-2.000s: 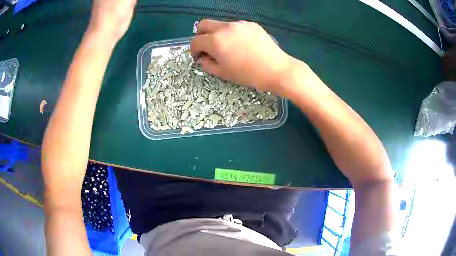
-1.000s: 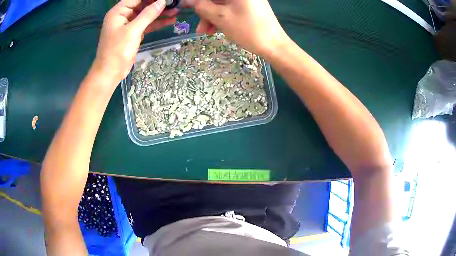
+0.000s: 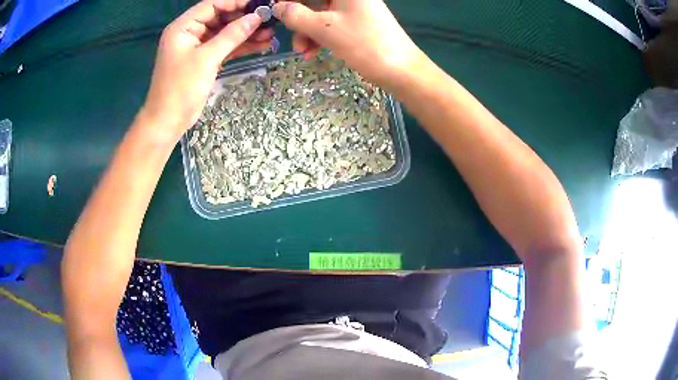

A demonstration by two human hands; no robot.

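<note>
A black round part [image 3: 264,12] with a pale, silvery centre is at the top edge, between the fingertips of both hands. My left hand [image 3: 199,56] grips it from the left with thumb and fingers. My right hand [image 3: 349,33] has its thumb and fingertips against its right side; whether it also holds a small metal piece cannot be seen. A clear plastic box [image 3: 297,198] full of small flat metal pieces [image 3: 290,141] lies just below the hands. The upper corners of the box are partly hidden by the hands.
A purple scrap [image 3: 275,45] shows beyond the box. A second clear box [image 3: 4,167] and an orange-tan scrap [image 3: 51,185] are at left. A green label [image 3: 355,261] is on the near bench edge [image 3: 446,269]. A plastic bag [image 3: 648,133] lies at right, a blue crate [image 3: 175,319] of black parts below.
Since two seconds ago, my right hand has left the metal pieces and met my left hand at the black part. In the last second the hands and part have shifted slightly right and down.
</note>
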